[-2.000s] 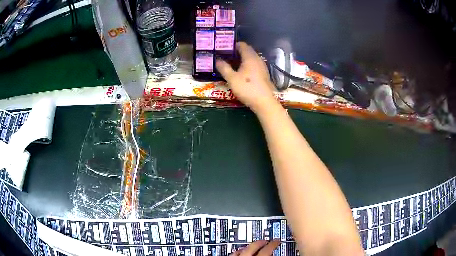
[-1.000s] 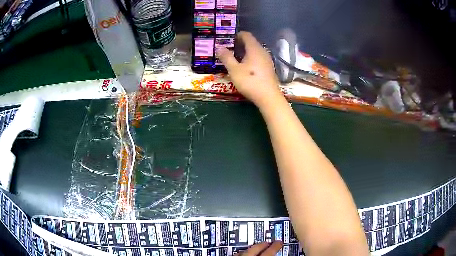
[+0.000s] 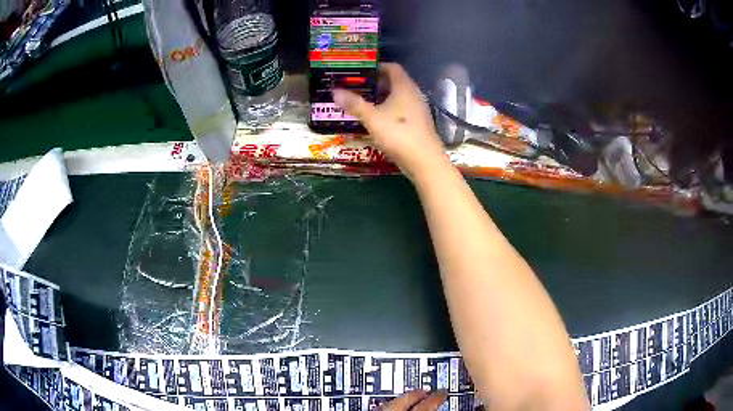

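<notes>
The smartphone (image 3: 344, 60) stands upright at the back, its lit screen facing me. My right hand (image 3: 398, 120) is at its lower right, thumb over the lower screen and the other fingers beside the right edge, partly hidden. Thumb and fingers are apart. My left hand (image 3: 415, 400) is cut off by the bottom edge; only some fingers show, on the label strip (image 3: 265, 374). The strip has rows of black-and-white printed labels, some with pale blue patches, and runs across the front. My right forearm covers part of it.
A grey-white panel (image 3: 189, 80) and a water bottle (image 3: 251, 68) stand left of the phone. Printed packing tape (image 3: 313, 151) runs along the bench joint. Wrinkled clear film (image 3: 265, 269) lies on the bench. Cables (image 3: 554, 144) clutter the back right. A white curled band (image 3: 40, 205) is at left.
The phone screen shows a different page, and my right thumb is slightly further left. The strip and white band at left have shifted and folded differently. My left hand stays at the bottom edge.
</notes>
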